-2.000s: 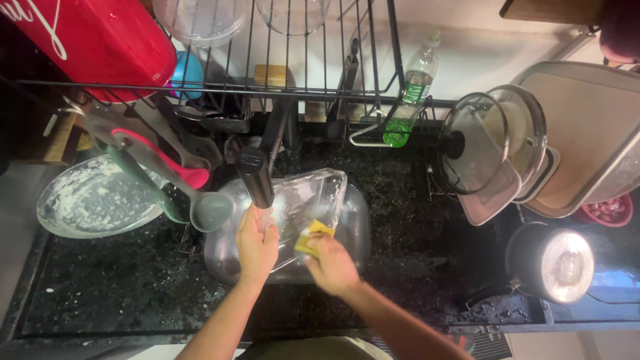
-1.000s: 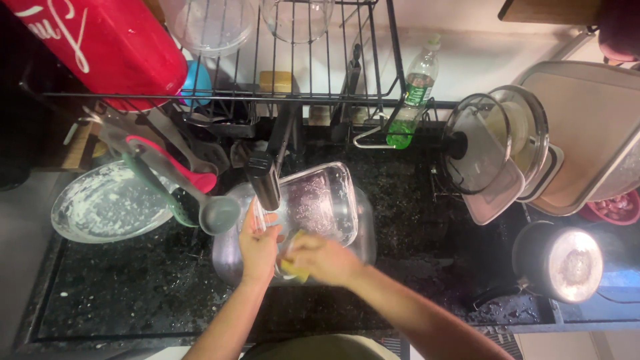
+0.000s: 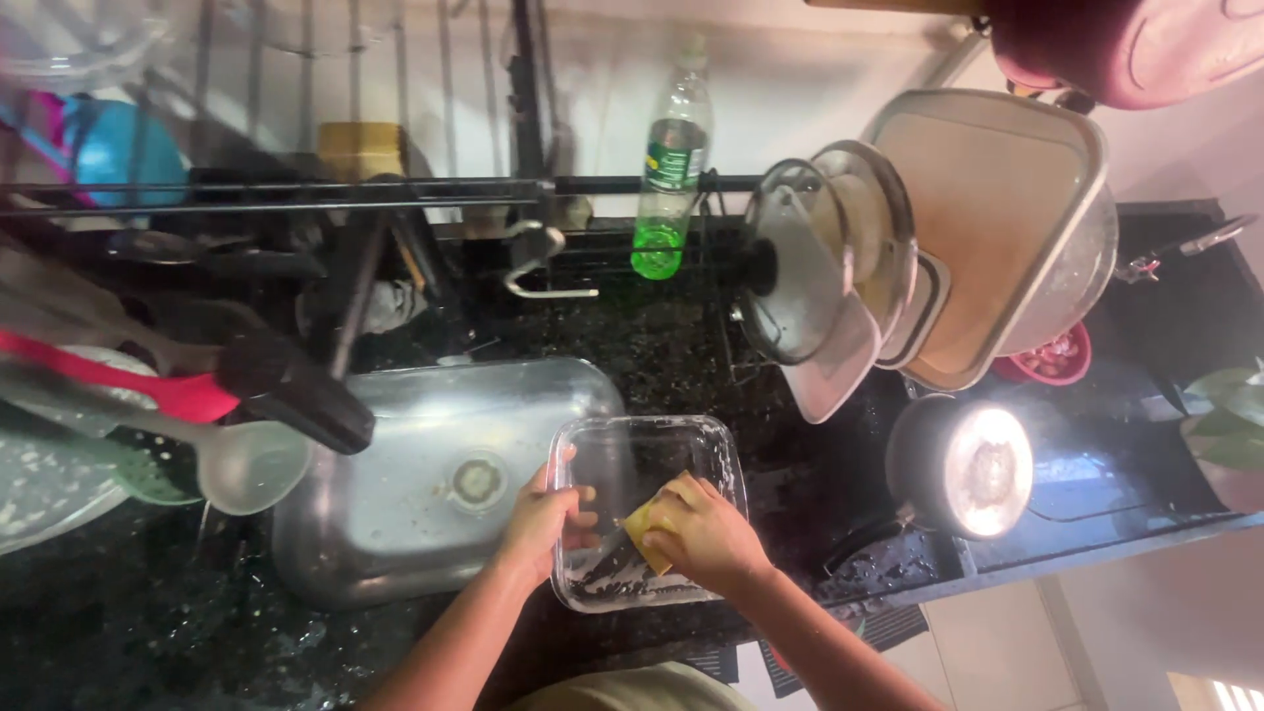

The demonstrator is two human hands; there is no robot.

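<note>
A clear rectangular dish (image 3: 647, 430) with suds on it is tilted over the right end of the stainless steel sink (image 3: 415, 395) and the black stone counter. My left hand (image 3: 548, 523) grips the dish by its left side, fingers curled round the edge. In my right hand (image 3: 701, 528) is a yellow sponge (image 3: 654, 533), pressed against the dish's lower middle. The black faucet spout (image 3: 296, 390) hangs over the left part of the sink, away from both hands.
Left of the sink are a grey ladle (image 3: 252, 469) and a soapy oval dish (image 3: 49, 474). A green-based plastic bottle (image 3: 674, 168) stands behind. To the right are glass lids (image 3: 798, 262), a beige tray (image 3: 987, 217) and a metal pot (image 3: 958, 466). A wire rack (image 3: 454, 190) spans the upper left.
Both hands and the clear dish have moved right, from over the middle of the sink to its right end. The sponge has stayed in my right hand. The view has shifted right.
</note>
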